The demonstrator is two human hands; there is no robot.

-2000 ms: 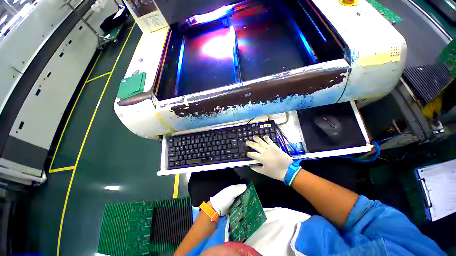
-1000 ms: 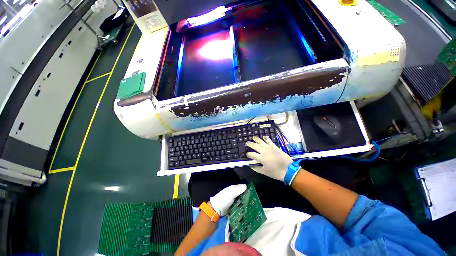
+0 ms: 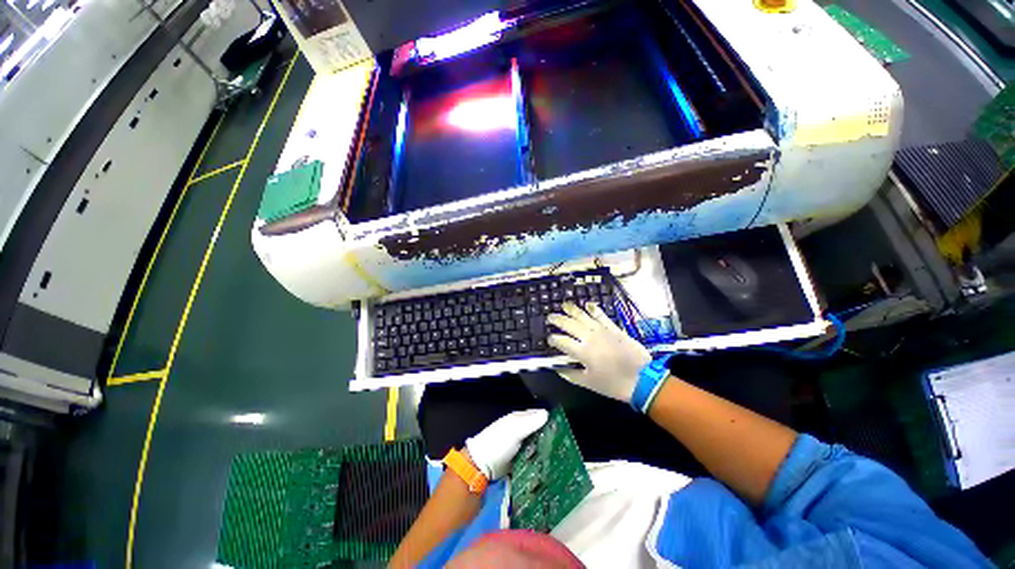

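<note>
My left hand [image 3: 504, 442], in a white glove with an orange wrist band, holds a green circuit board [image 3: 549, 478] by its upper left edge, tilted over my lap. My right hand [image 3: 601, 350], white-gloved with a blue wrist band, lies with spread fingers on the right part of the black keyboard [image 3: 456, 325] and holds nothing. Both are in front of the off-white AOI machine [image 3: 824, 178]. Its dark glossy cover [image 3: 601, 122] shows red, white and blue reflections.
A black mouse [image 3: 729, 280] lies on a dark pad right of the keyboard. PCB racks [image 3: 384, 500] stand at lower left, a second rack [image 3: 952, 178] at right. A green pad [image 3: 293, 191] lies on the machine's left corner. A clipboard [image 3: 979, 417] is at lower right.
The bright light reflections at the cover's upper left have shifted a little to the left and down. Both hands and the board have stayed in place.
</note>
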